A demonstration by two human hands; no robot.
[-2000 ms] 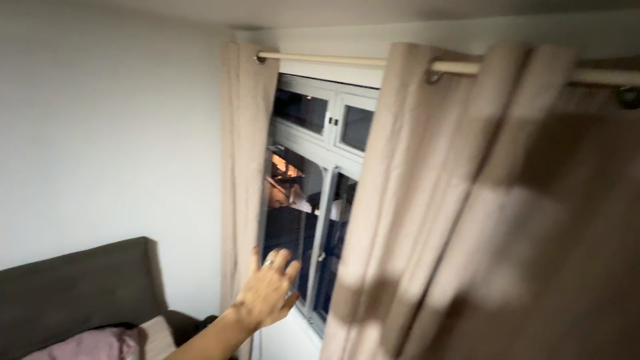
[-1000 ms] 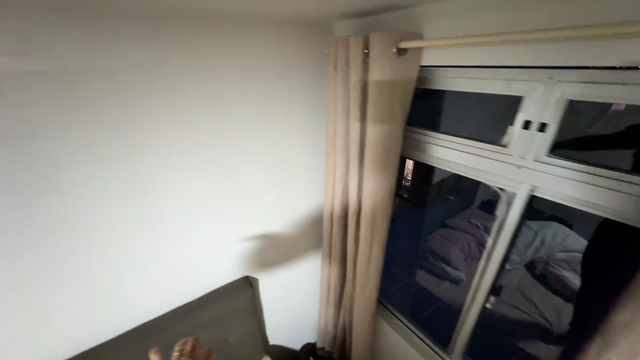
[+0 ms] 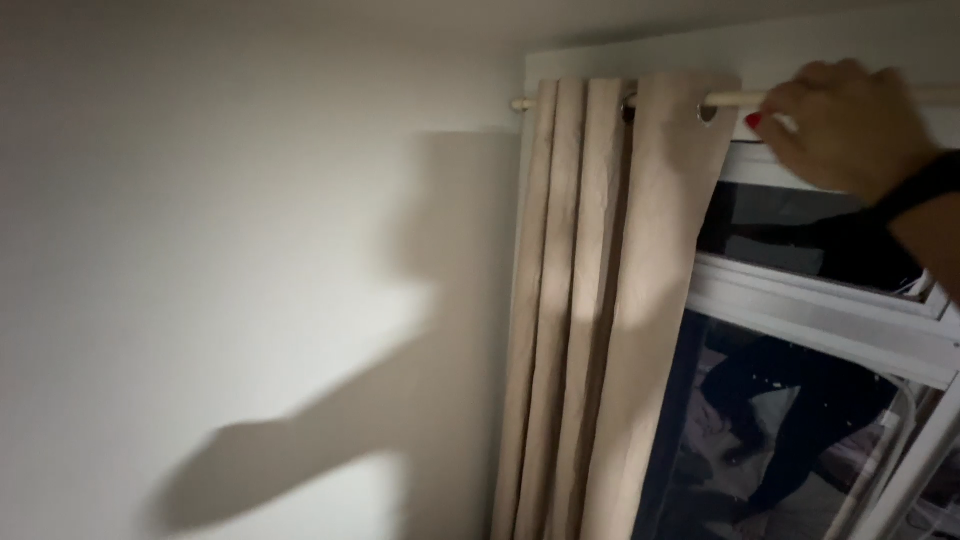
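Note:
My right hand (image 3: 844,127) is raised at the upper right, its fingers curled at the pale curtain rod (image 3: 735,98); whether they grip the rod cannot be told. A dark band circles the wrist, and a red nail shows on the thumb side. Just left of the fingers, the beige eyelet curtain (image 3: 652,225) hangs in folds from the rod, with a metal eyelet (image 3: 707,112) near its top edge. The hand does not touch the curtain's cloth. My left hand is out of view.
A white-framed window (image 3: 825,330) with dark panes fills the right side, reflecting a dark-clothed figure. The pale wall (image 3: 225,225) takes up the left, with a large shadow on it. The rod's end (image 3: 521,105) lies close to the wall corner.
The view has swung toward the left curtain and moved nearer it. A hand low in the frame one second ago no longer shows there; my right hand is now up at the rod.

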